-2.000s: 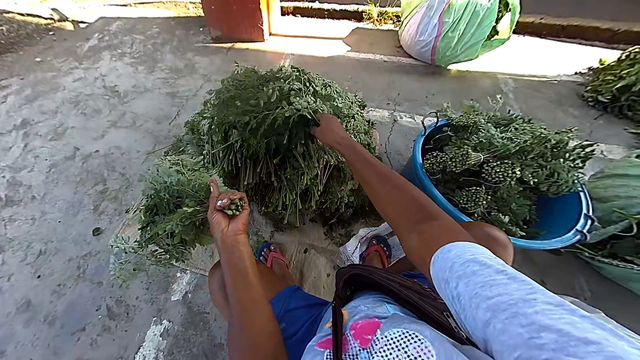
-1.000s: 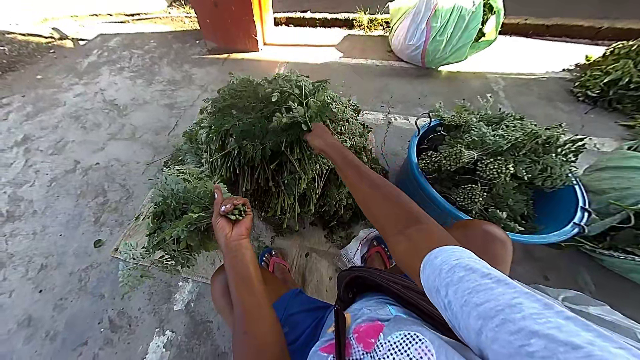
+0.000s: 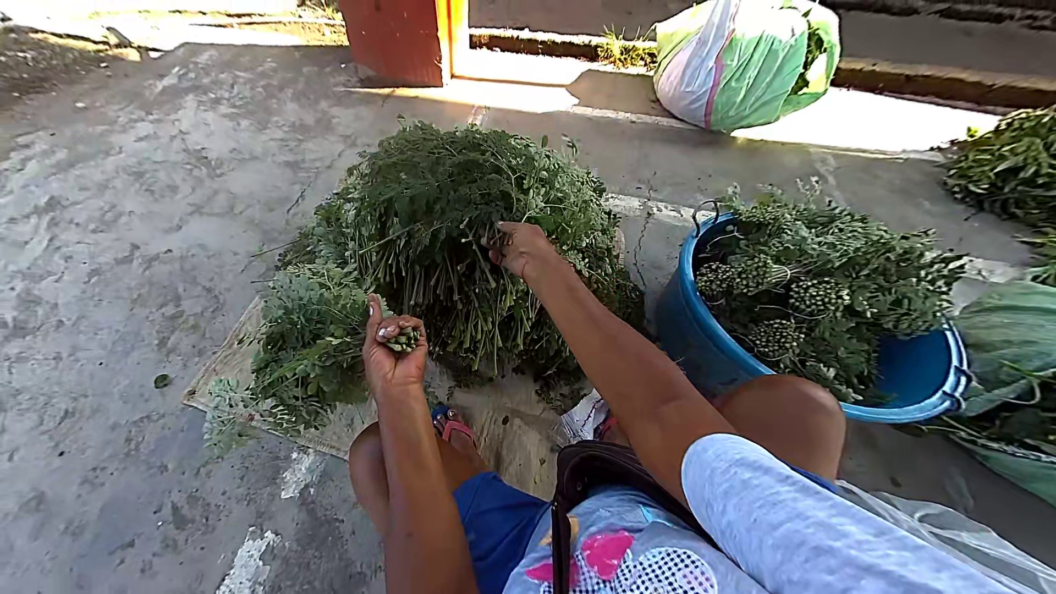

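Note:
My left hand [image 3: 396, 346] is closed around a bunch of leafy green stems [image 3: 309, 342]; the cut ends poke out between thumb and fingers, and the leaves spread to the left. In front of me rises a large heap of leafy green stems [image 3: 470, 198], its cut ends pointing toward me. My right hand [image 3: 518, 247] is at the middle of that heap, fingers bent at the stems; whether it grips any is unclear. To the right, a blue plastic tub [image 3: 689, 297] holds several tied bundles [image 3: 817, 295] of the same kind of greens, some with stem ends facing up.
A sack cloth [image 3: 223, 363] lies under the heap on the concrete floor. A red post base [image 3: 392, 41] and a full green-and-white sack [image 3: 742, 66] stand beyond. At the right are more greens [image 3: 1006, 165] and a green sack [image 3: 1011, 330]. My knees flank the near side.
My right hand has drawn back from the upper part of the heap toward its middle. My left hand keeps its bunch in about the same place.

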